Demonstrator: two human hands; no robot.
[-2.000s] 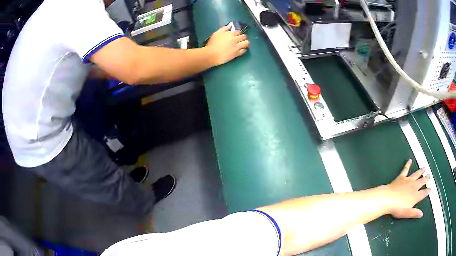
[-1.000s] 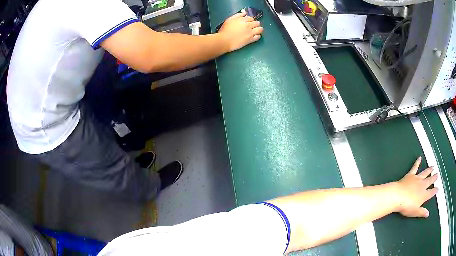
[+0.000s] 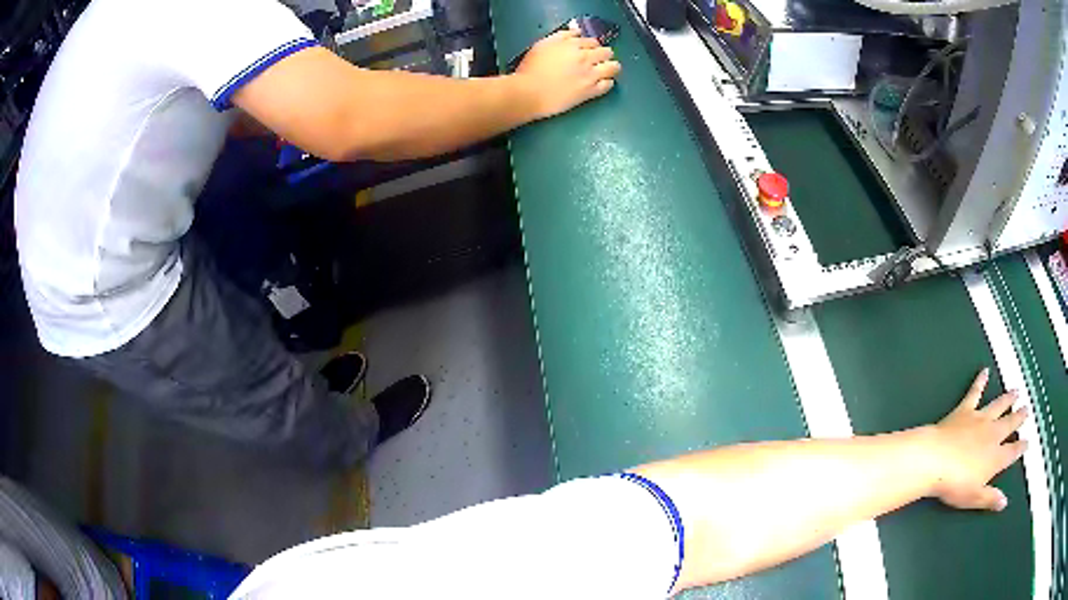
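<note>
My left hand point(image 3: 974, 450) lies flat on the dark green conveyor belt point(image 3: 908, 352) at the lower right, with its fingers spread and nothing in it. Its fingertips touch or overlap the pale guide rail point(image 3: 1010, 369) on the far side. My left forearm reaches in from the lower left, over the green ledge point(image 3: 632, 281). My right hand is not in view. No part or plate shows by my left hand.
A person in a white shirt stands on the left, one hand point(image 3: 568, 73) on the ledge beside a black phone point(image 3: 600, 28). A white machine frame point(image 3: 808, 281) with a red emergency stop button point(image 3: 772, 190) crosses the upper right. Part of a blue stool point(image 3: 193, 571) shows at the lower left.
Since the oldest frame, the view has shifted, so the ledge and my arm sit slightly further right. My left hand stays spread on the belt. The coworker's hand stays by the phone.
</note>
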